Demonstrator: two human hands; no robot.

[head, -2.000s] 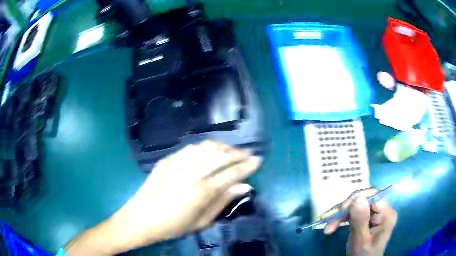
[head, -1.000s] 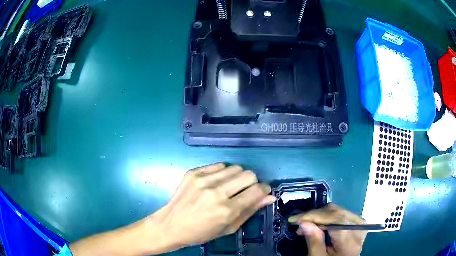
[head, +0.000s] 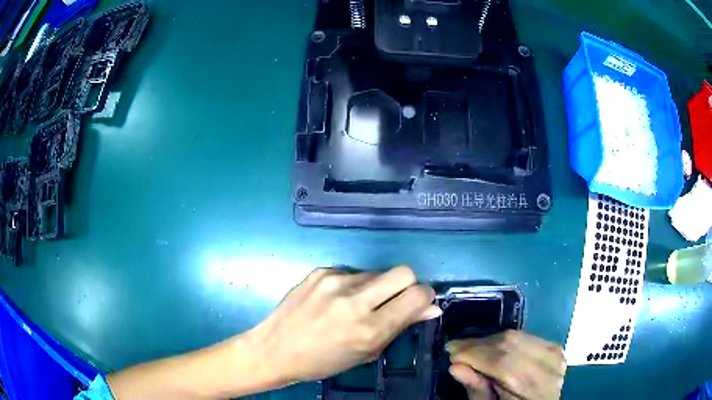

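Observation:
A black housing (head: 478, 306) lies on the green mat at the bottom centre, its lower part cut off by the picture's edge. My left hand (head: 363, 316) is closed on its upper left edge and steadies it. My right hand (head: 507, 363) is over the wide end of the housing, fingers bent and pinched together; the tweezers are not clearly visible in it, and the fingertips hide the spot below. The pale sheet with rows of black dots (head: 593, 320) lies just right of my right hand.
The black press fixture (head: 421, 191) stands behind the housing. A blue bin of small white pieces (head: 582, 117) is at the right, with a red bin (head: 702, 129), a white wipe (head: 693, 211) and a squeeze bottle (head: 687, 266) beyond. More black housings (head: 55, 141) lie at the left.
My head view first turned from the fixture and right side towards the housing. My right hand moved from the dot sheet onto the housing; the tweezers seen earlier in it no longer show clearly.

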